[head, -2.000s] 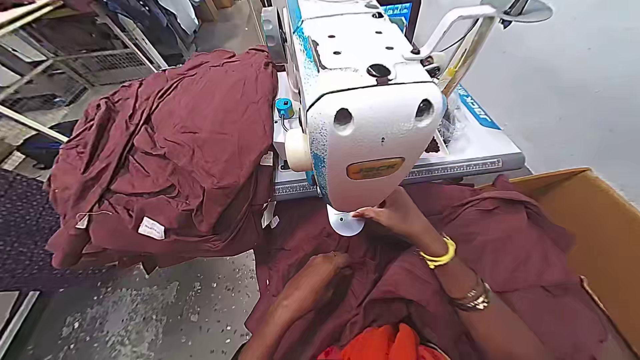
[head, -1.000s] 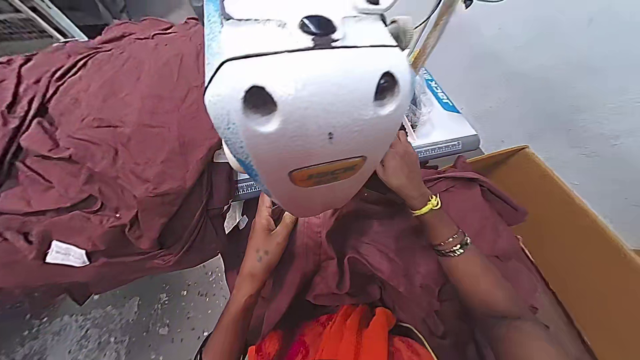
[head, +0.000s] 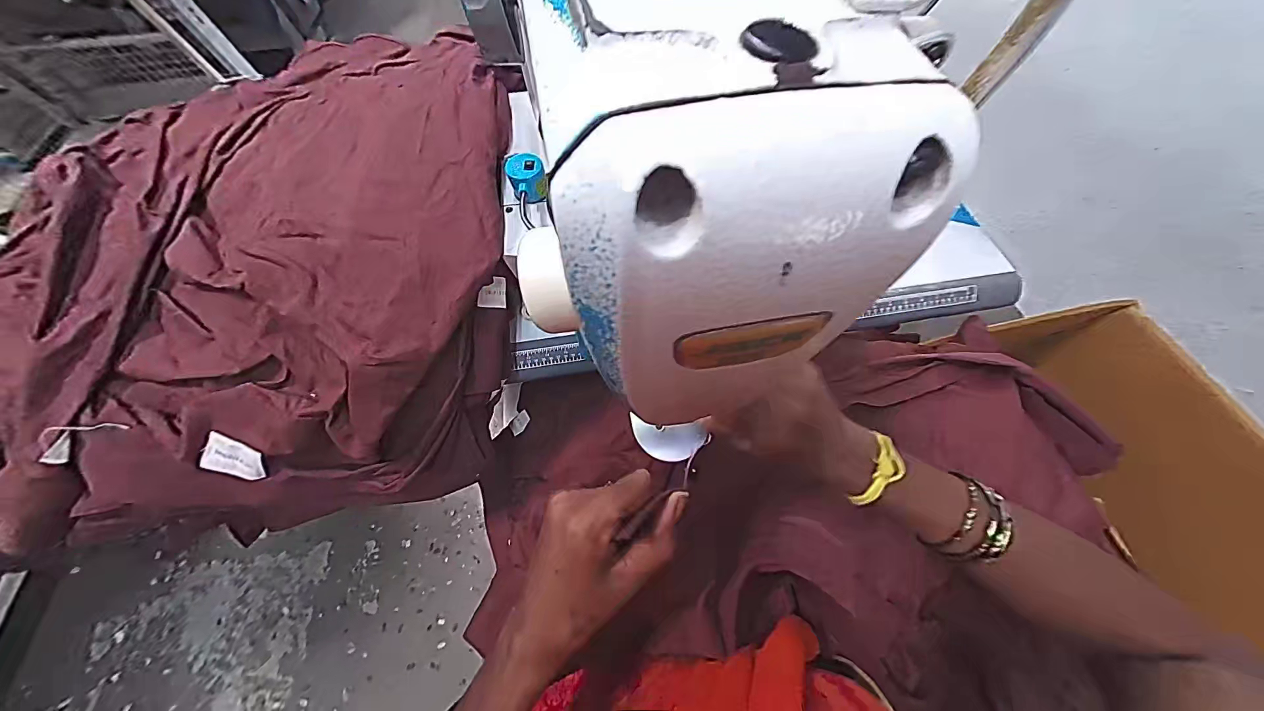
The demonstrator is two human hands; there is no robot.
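A white industrial sewing machine (head: 760, 227) with chipped blue paint fills the upper middle, a round white guard (head: 670, 439) below its head. Maroon fabric (head: 770, 523) lies under the head and hangs toward me. My left hand (head: 602, 548) pinches a fold of this fabric between thumb and fingers, just below the guard. Close to the guard's right side is my right hand (head: 790, 425), partly behind the machine head; its fingertips are blurred, so its hold cannot be told. A yellow band and bracelets circle the right wrist.
At left rises a large pile of maroon garments (head: 326, 247) with white labels. A cardboard box (head: 1175, 454) stands at right. Measuring scales run along the machine bed's edge (head: 918, 301). Metal racks are at the upper left, and the speckled floor (head: 296, 612) shows below the pile.
My left hand has moved from beside the machine head's lower left edge to the fabric below the guard. The right hand has come down closer to the guard. The view has shifted.
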